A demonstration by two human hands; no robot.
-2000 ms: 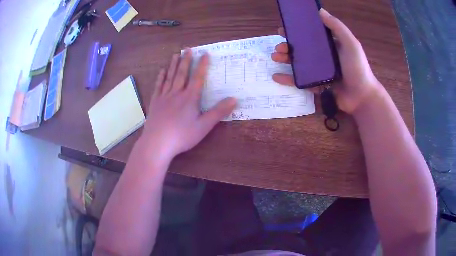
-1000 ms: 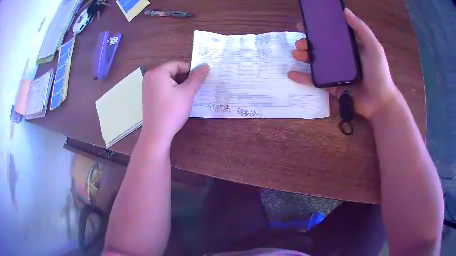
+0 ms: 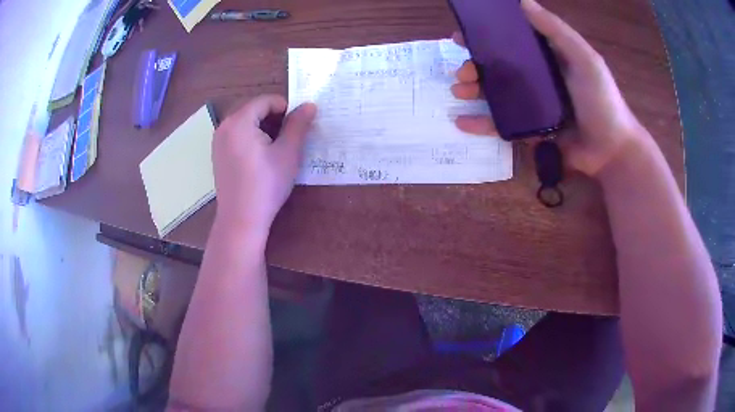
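A white printed form (image 3: 387, 121) with handwriting along its bottom edge lies on the desk in front of me. My left hand (image 3: 262, 149) is at its left edge, with the thumb on top and the fingers curled beside or under it, holding the edge. My right hand (image 3: 580, 96) holds a black smartphone (image 3: 516, 72), screen up and dark, over the form's right side. The fingertips show past the phone's left edge, and its top is cut off by the frame. A dark charm strap (image 3: 549, 165) with a ring hangs from the phone's lower end.
Left of my left hand lies a pale yellow pad (image 3: 179, 173). Beyond it are a purple stapler (image 3: 153, 88), a blue-and-yellow strip (image 3: 87, 125), small booklets (image 3: 54, 157) and keys (image 3: 121, 32). A pen (image 3: 250, 14) lies at the far side. The desk edge (image 3: 443, 292) curves before my lap.
My left hand has gone from lying flat on the form to gripping its left edge. The form now shows more creased paper and clear handwriting. The phone remains in my right hand, slightly tilted.
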